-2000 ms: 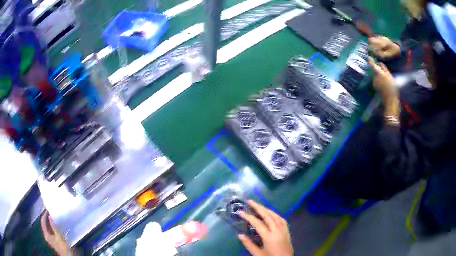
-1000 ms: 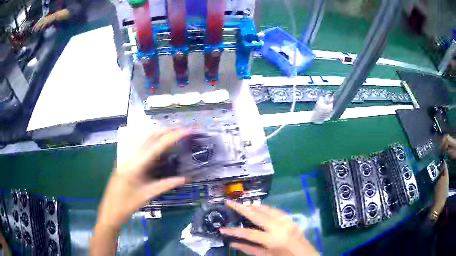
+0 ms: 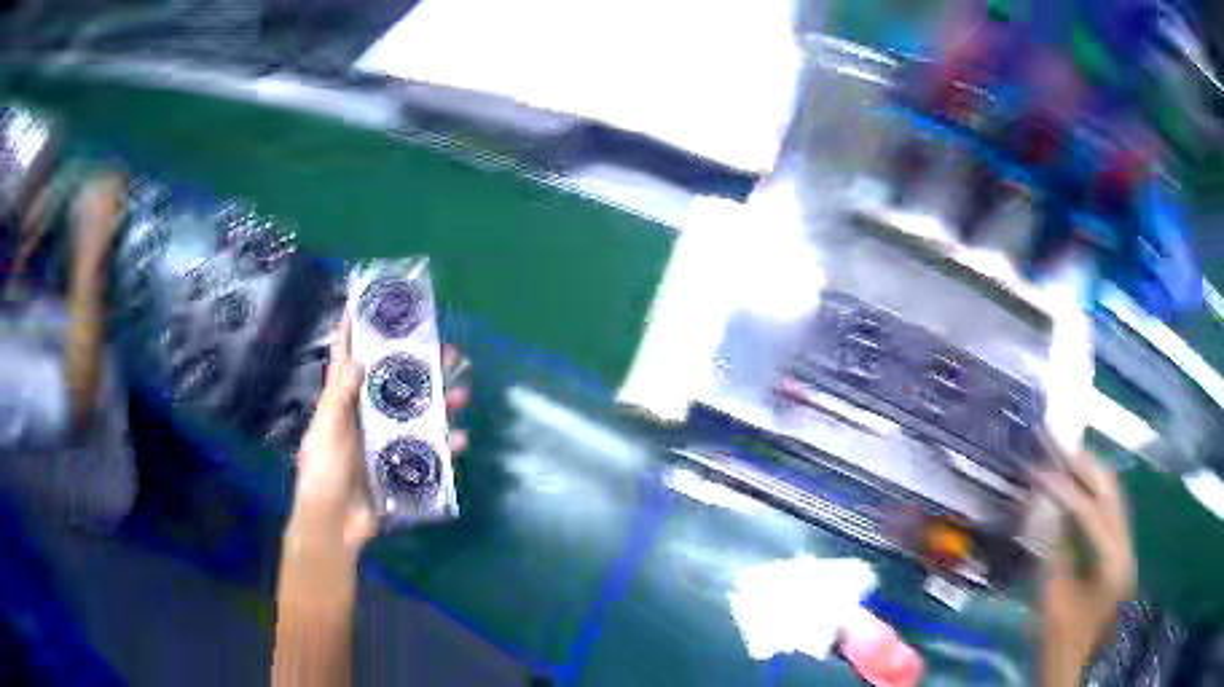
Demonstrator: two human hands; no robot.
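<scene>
My left hand (image 3: 333, 456) holds a three-ring speaker unit (image 3: 401, 387) upright, rings facing me, beside a group of similar units (image 3: 222, 315) at the left. My right hand (image 3: 1085, 537) is blurred at the right front of the dispensing machine (image 3: 752, 315), its fingers at the edge of the fixture plate; whether it grips anything cannot be told. Another dark unit (image 3: 926, 369) lies in the fixture below the blurred syringes (image 3: 1040, 141).
A white-topped board (image 3: 604, 74) is behind. An orange button (image 3: 946, 542) is on the machine's front edge. White crumpled cloth (image 3: 799, 604) and a pink lump (image 3: 879, 650) lie in front. Another person's arm (image 3: 91, 289) is at far left.
The view has swung left. My left hand has moved from the machine to the left with a unit. My right hand has moved from the bench front to the machine's right side. A unit now lies in the fixture.
</scene>
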